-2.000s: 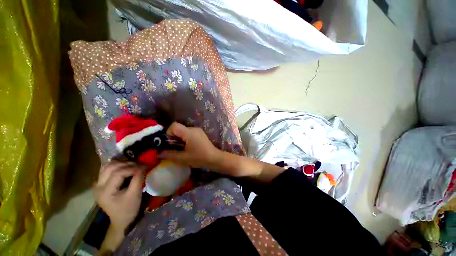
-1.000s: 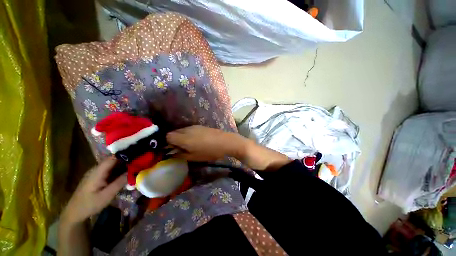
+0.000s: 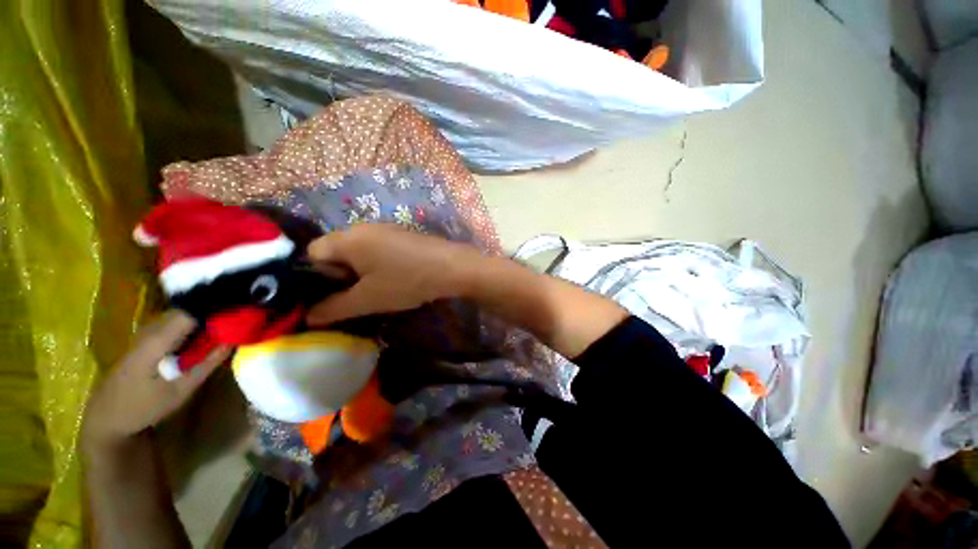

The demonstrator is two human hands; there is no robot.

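Observation:
A plush penguin (image 3: 306, 375) with a red Santa hat (image 3: 220, 231) is held above the apron (image 3: 386, 472) on my lap, its belly facing up and its hat towards the upper left. My right hand (image 3: 391, 273) grips the penguin at its side near the head. My left hand (image 3: 145, 381) is at the other side, at the neck and the red scarf (image 3: 193, 354), with fingers partly behind the toy. The orange feet (image 3: 354, 418) hang at the lower right. Whether my right hand also holds a small tool cannot be seen.
A large white woven sack (image 3: 429, 80) with penguins inside stands at the top. A crumpled white bag (image 3: 686, 290) with small toys lies on the floor at right. A yellow woven sack (image 3: 59, 214) is at left. Stuffed sacks (image 3: 928, 332) stand at the far right.
The penguin has moved left and up off the lap and looks larger, nearer the camera. My left hand has closed on its side. The view has shifted a little.

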